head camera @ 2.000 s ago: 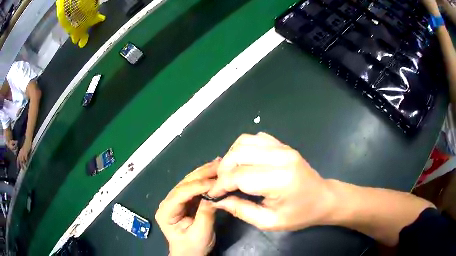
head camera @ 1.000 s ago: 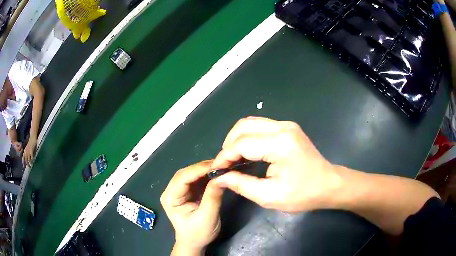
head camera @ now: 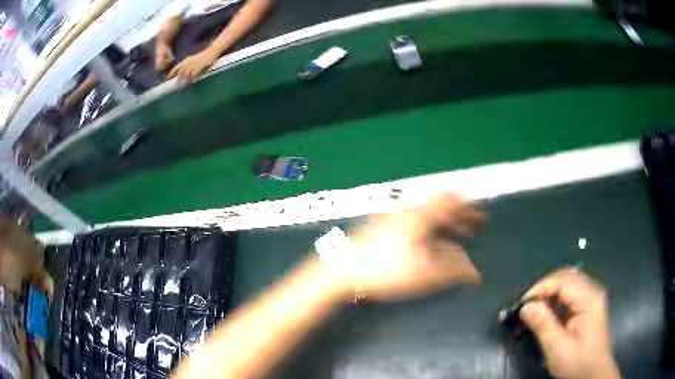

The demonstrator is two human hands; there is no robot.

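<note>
My left hand (head camera: 414,252) is motion-blurred over the dark green bench, its forearm coming from the bottom left. Its fingers are apart and nothing shows in them. My right hand (head camera: 577,322) is at the lower right, its thumb and fingers pinching a small dark part (head camera: 511,312) whose shape is mostly hidden and blurred. A circuit board (head camera: 333,240) with a white keypad face lies on the bench just behind my left wrist, partly covered by it.
A black blister tray (head camera: 152,296) lies at left; another dark edge (head camera: 662,170) shows at right. Phone pieces, one a blue-edged board (head camera: 285,168), lie on the green conveyor (head camera: 474,133) beyond the white strip (head camera: 518,178). A white fleck (head camera: 582,243) is on the bench. People's arms show at upper left.
The view has swung left, bringing the left-hand tray into sight. My hands have separated; my left hand has let go of the dark part and my right hand still holds it.
</note>
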